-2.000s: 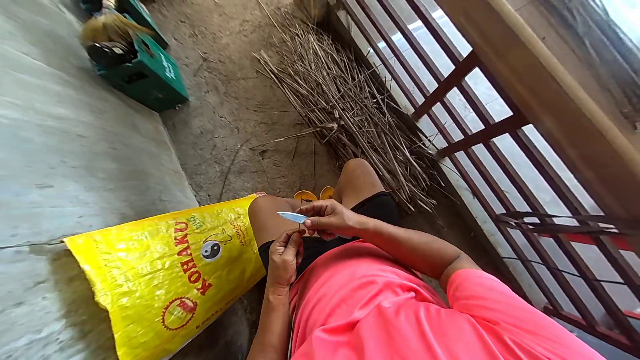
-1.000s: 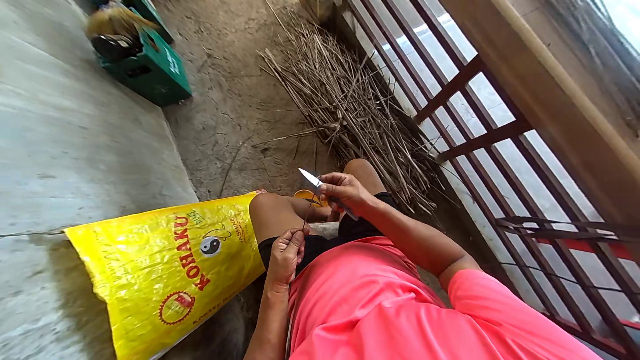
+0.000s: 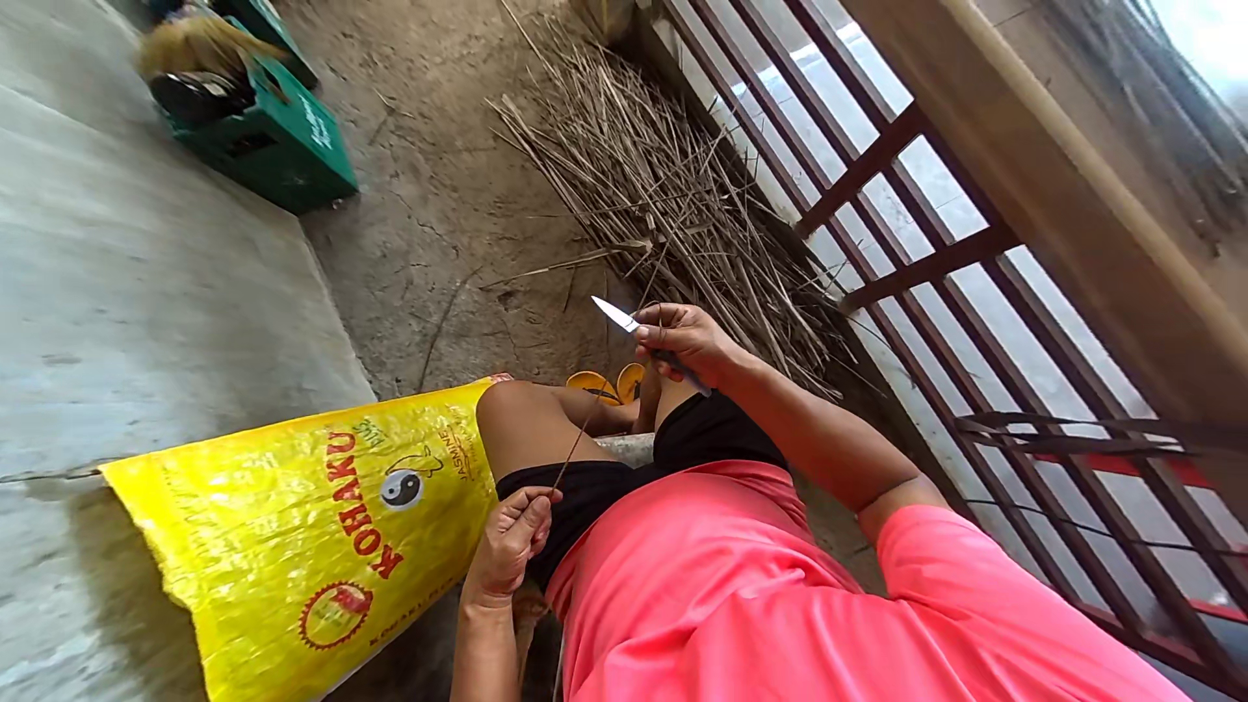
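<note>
My right hand (image 3: 681, 339) is closed around the dark handle of a small knife (image 3: 614, 314), whose bright blade points up and left, away from my body. Lower and to the left, over my lap, my left hand (image 3: 517, 536) pinches the end of a thin brown stalk or strip (image 3: 579, 439) between thumb and fingers. That strip runs up from my fingertips toward the right hand; whether it touches the knife or the right fingers is hard to tell.
A yellow printed woven sack (image 3: 263, 517) lies beside my left thigh. Dry sticks (image 3: 673, 185) are heaped on the dirt floor ahead, beside a brown barred grille (image 3: 877, 166). Green plastic crates (image 3: 283, 146) stand at upper left by a concrete wall. Orange slippers (image 3: 593, 384) show beyond my knees.
Two seconds ago my hands were close together with the blade over the left one. They are now farther apart, the left one lower, with the thin strip visible between them.
</note>
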